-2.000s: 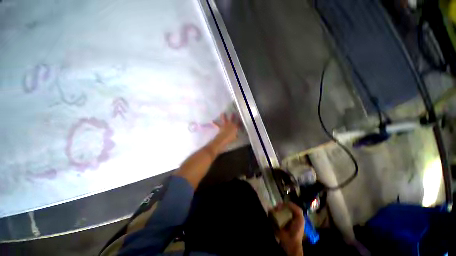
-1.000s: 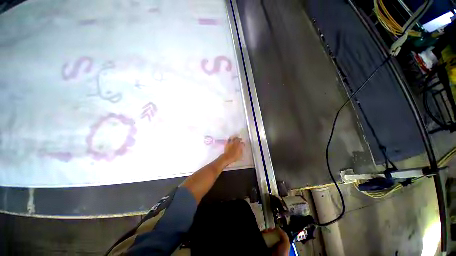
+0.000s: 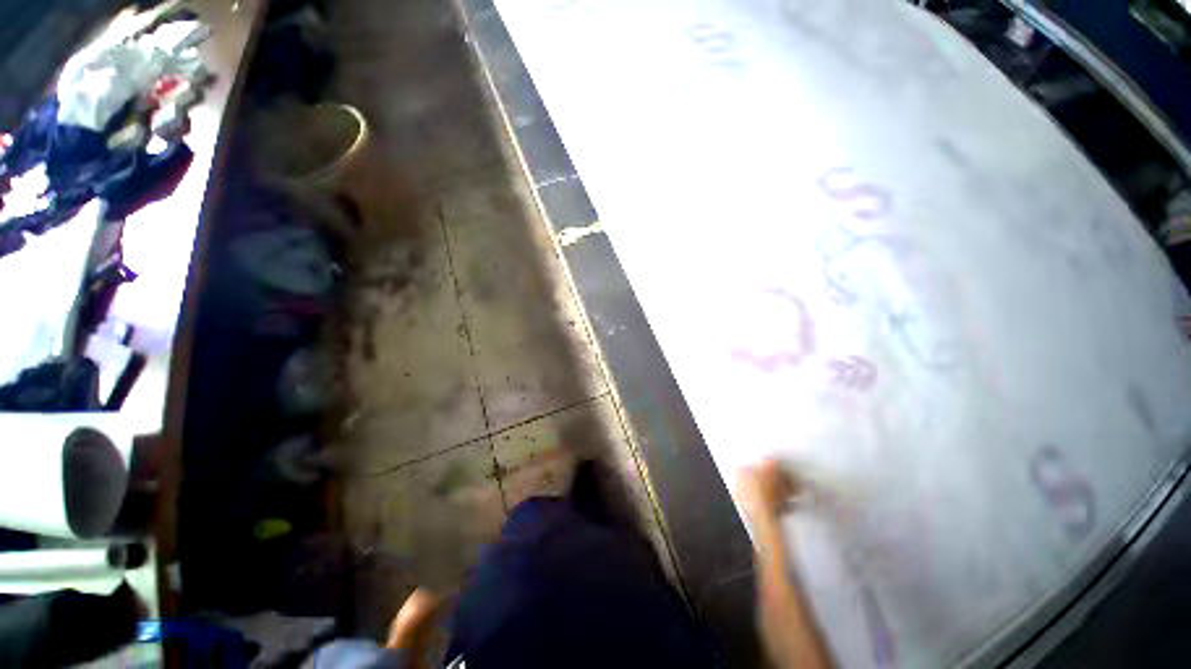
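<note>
The white sheet (image 3: 940,261) with faint pink-purple S shapes, a ring and leaves lies flat on the dark-grey table, whose bare edge strip (image 3: 640,353) shows along the aisle. My right hand (image 3: 767,486) is blurred on or just above the sheet, near its aisle-side edge; whether its fingers grip the sheet cannot be told. My left hand (image 3: 418,621) shows only as a small blurred patch of skin at the bottom, beside a blue sleeve; its fingers cannot be made out. The silver rail (image 3: 1091,575) lies along the sheet's end at the lower right.
The tiled aisle floor (image 3: 444,340) runs between the table and a side bench (image 3: 196,261) at the left. A round yellowish bin (image 3: 355,131) stands on the aisle floor. Dark and white cloth (image 3: 124,79) clutters the bench, with a white roll (image 3: 39,473) at its near end.
The view has swung left to the aisle. The left hand has left the sheet by the rail and is low at the left. The right hand has left the rail's near end and is at the sheet.
</note>
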